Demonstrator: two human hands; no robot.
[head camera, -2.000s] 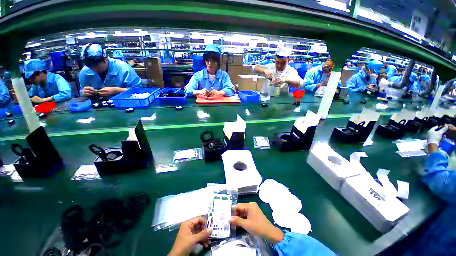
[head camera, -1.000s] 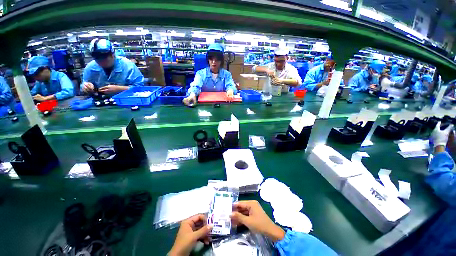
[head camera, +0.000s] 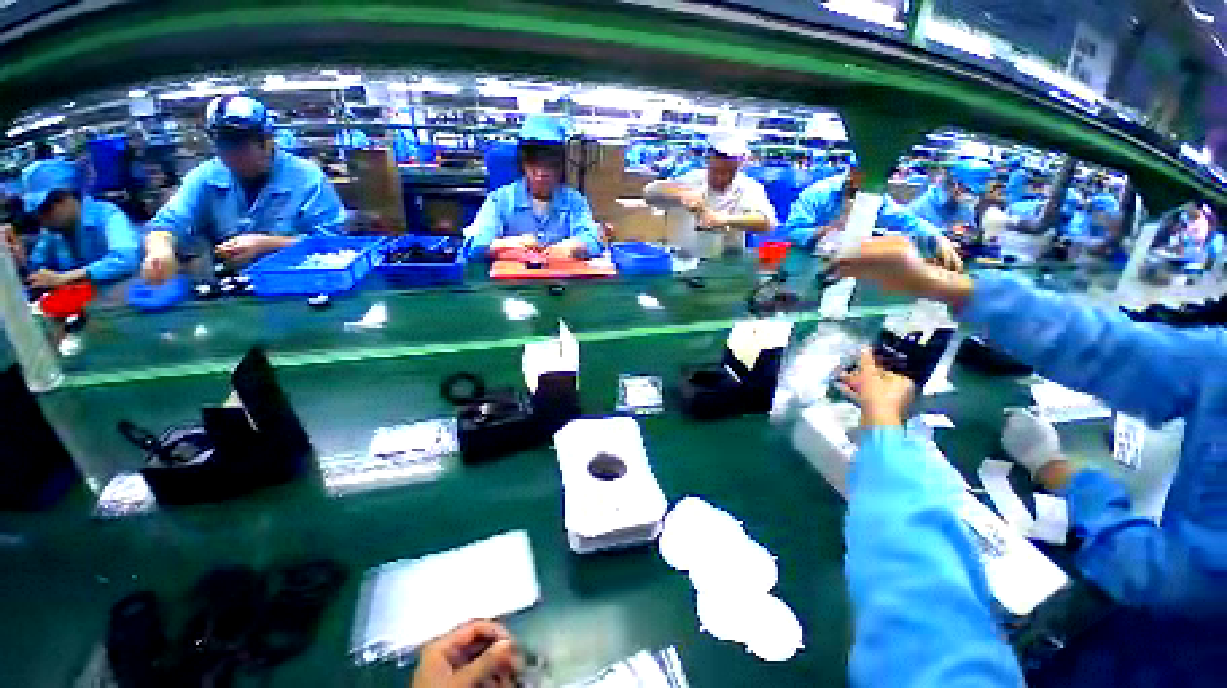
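Note:
My left hand (head camera: 468, 656) is at the bottom edge, partly cut off, with curled fingers; whether it holds anything is unclear. My right hand (head camera: 877, 387) is stretched far forward to the right, beside crumpled clear plastic (head camera: 810, 370) and a small dark thing; its grip is unclear. A flat stack of translucent bags (head camera: 451, 591) lies above my left hand. Printed accessory bags (head camera: 639, 672) lie at the bottom edge. A white insert stack with a centre hole (head camera: 606, 497) and overlapping white discs (head camera: 733, 571) lie between my hands.
Open black boxes (head camera: 505, 427) stand in a row, with printed bags (head camera: 415, 441) between them. Black rings (head camera: 222, 618) lie at left. Long white insert blocks (head camera: 1002, 551) lie beside my right sleeve. Another person's bare hand (head camera: 895, 269) and gloved hand (head camera: 1033, 441) reach in from the right.
My hands have parted and no longer hold the printed bag together. My right hand has moved far forward and right; the left is lower. The neighbour's arm now reaches across. The view has shifted right.

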